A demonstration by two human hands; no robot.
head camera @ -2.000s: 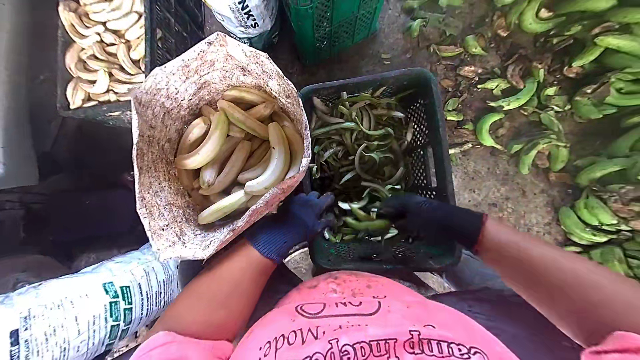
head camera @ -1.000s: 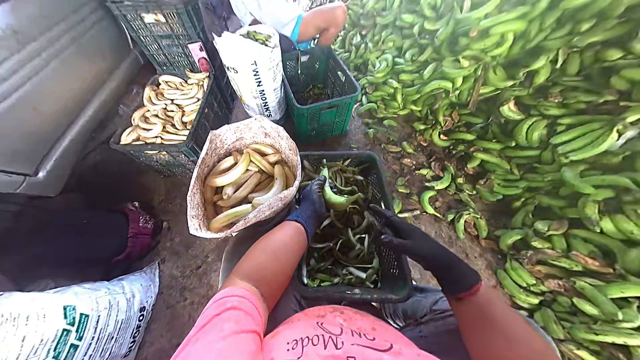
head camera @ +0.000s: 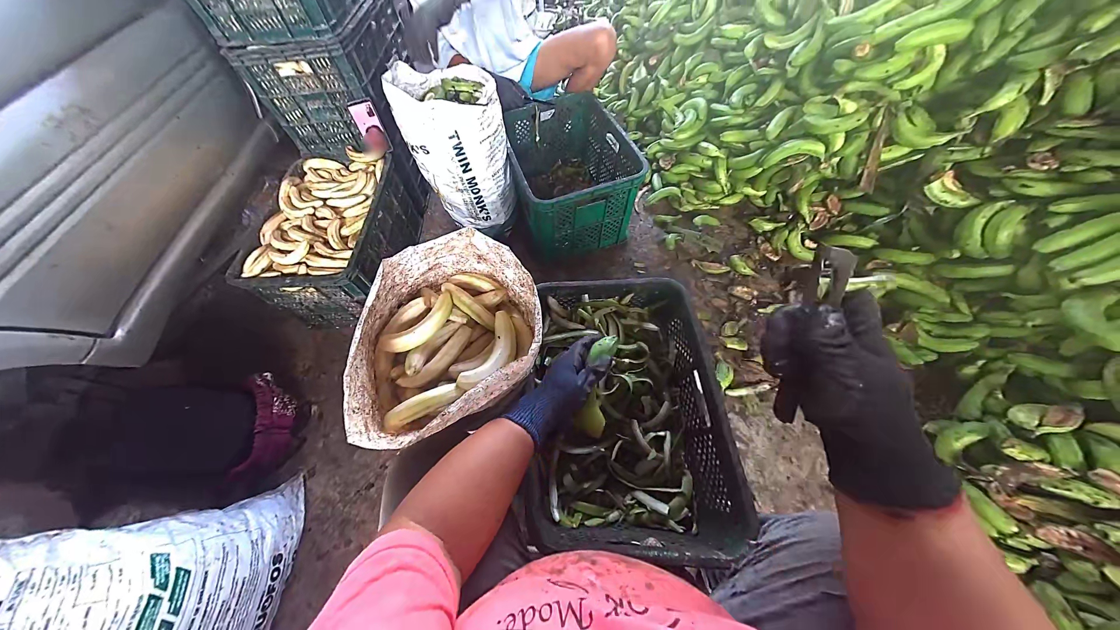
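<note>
My left hand (head camera: 564,389), in a dark blue glove, grips a green banana (head camera: 593,416) over a black plastic crate (head camera: 731,486). Peel strips (head camera: 643,442) lie in that crate. Raised to the right of it, my right hand (head camera: 840,376) in a black glove is closed around a small peeler or knife-like tool (head camera: 827,273), its head pointing up. Left of the crate stands a sack with a rolled-open mouth (head camera: 372,385), holding peeled bananas (head camera: 446,341).
Green bananas (head camera: 945,192) are heaped along the right. Ahead stand a green crate (head camera: 577,214) and a white sack (head camera: 464,157), with a seated person's leg (head camera: 573,57) behind. Peeled bananas (head camera: 319,214) fill a crate at left, near a vehicle's grey panel (head camera: 131,175). A printed sack (head camera: 157,560) lies lower left.
My right hand has moved from over the peel crate out to the right and up, the tool now showing. The view has shifted to take in more of the banana heap.
</note>
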